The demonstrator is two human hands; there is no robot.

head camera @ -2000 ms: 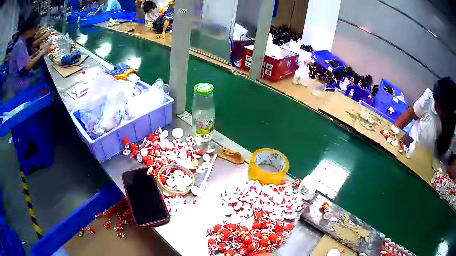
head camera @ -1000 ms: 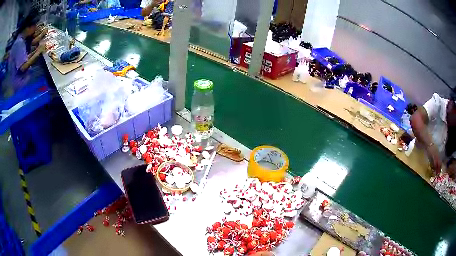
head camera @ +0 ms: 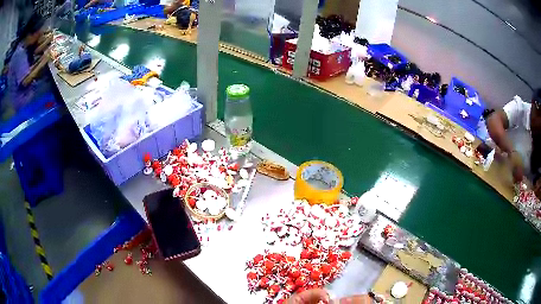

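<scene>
Fingertips of my left hand (head camera: 308,296) and my right hand (head camera: 353,299) show at the bottom edge, cut off by it. They are close together below the heap of red figures (head camera: 290,270). Whether they hold a piece cannot be told. White pieces with red marks (head camera: 308,225) lie heaped behind the red figures. A tan cardboard pad (head camera: 388,279) with a round white spot (head camera: 399,290) lies to the right. Red-and-white pieces in tight rows (head camera: 468,291) lie at the lower right.
Along the table are a dark metal plate (head camera: 409,252), yellow tape roll (head camera: 319,183), green-lidded jar (head camera: 238,119), small round basket (head camera: 207,200), phone (head camera: 171,224) and lilac parts bin (head camera: 145,145). The green conveyor (head camera: 285,119) runs behind. Another worker (head camera: 516,133) is across it.
Both hands now show at the bottom edge, where only a sliver of skin showed a second ago. The view has tilted down slightly, showing more of the rows at the lower right.
</scene>
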